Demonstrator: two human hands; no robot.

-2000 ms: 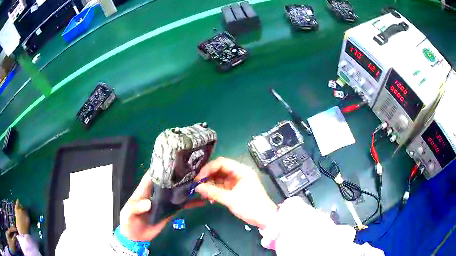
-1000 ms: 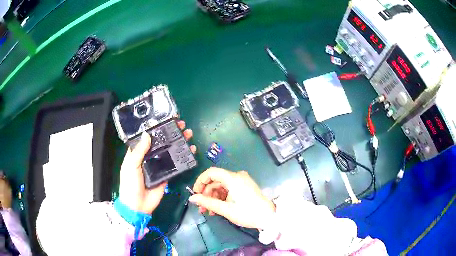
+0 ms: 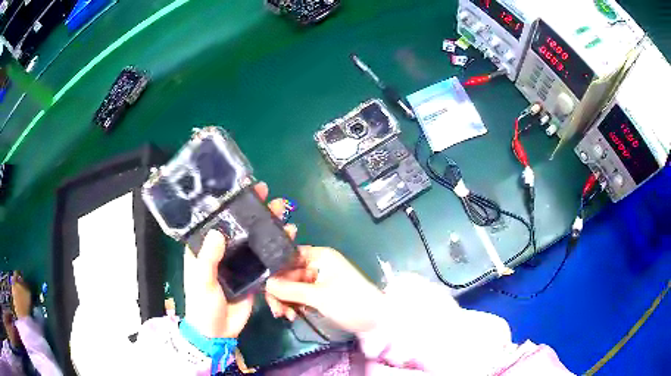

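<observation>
My left hand (image 3: 215, 283) holds an opened trail camera (image 3: 221, 209), camo front with dark window up, dark inner half down, its small screen black. My right hand (image 3: 324, 290) has its fingers at the lower edge of this camera; a thin dark cable hangs below them, and the plug itself is hidden by the fingers. A second opened trail camera (image 3: 371, 158) lies on the green mat with a black power cable (image 3: 430, 257) in its lower edge. A small blue memory card (image 3: 289, 208) shows just beside my left fingertips.
Power supplies (image 3: 563, 62) with red digits and clip leads stand at right. A white-blue printed card (image 3: 446, 114) and a dark pen (image 3: 368, 71) lie before them. A black tray (image 3: 70, 220) with white paper (image 3: 109, 242) is at left. Circuit boards lie behind. Another person's hand (image 3: 22, 295) shows at far left.
The right hand has moved up from below to the held camera's lower edge. The held camera has tilted. The view has shifted, and the printed card now shows blue print.
</observation>
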